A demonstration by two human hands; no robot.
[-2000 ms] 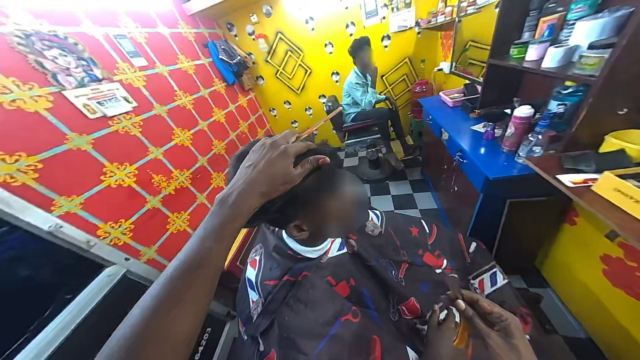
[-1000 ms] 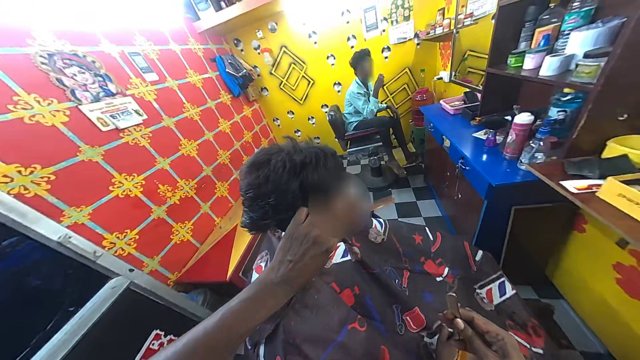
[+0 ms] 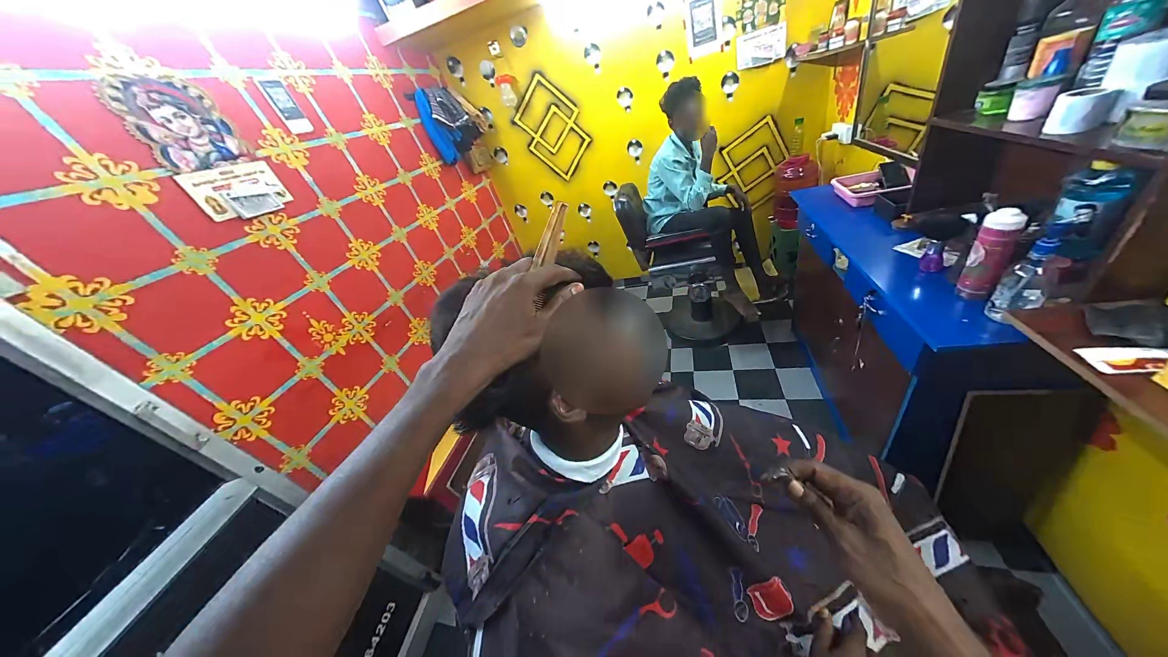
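A seated person's head of dark hair [image 3: 456,315] is in the middle, with a white neck band [image 3: 584,464] above a dark printed barber's cape [image 3: 630,566]. My left hand [image 3: 511,315] lies on top of the hair and grips a tan comb [image 3: 550,235], which points upward from the fingers; part of its teeth shows beside my thumb. Over the cape at lower right, my right hand [image 3: 844,511] pinches a small dark, partly metallic object [image 3: 778,474], mostly hidden by the fingers; its kind is unclear. More fingers [image 3: 826,634] show below it at the bottom edge.
Another person [image 3: 680,182] sits in a barber chair [image 3: 662,242] at the back. To the right, a blue counter [image 3: 876,274] bears a pink bottle [image 3: 990,251] and a clear spray bottle [image 3: 1022,283], below shelves of jars. A metal-edged dark panel [image 3: 82,484] stands at lower left.
My left hand has risen from beside the seated person's ear to the top of the hair, with the comb now pointing up. My right hand stays over the cape.
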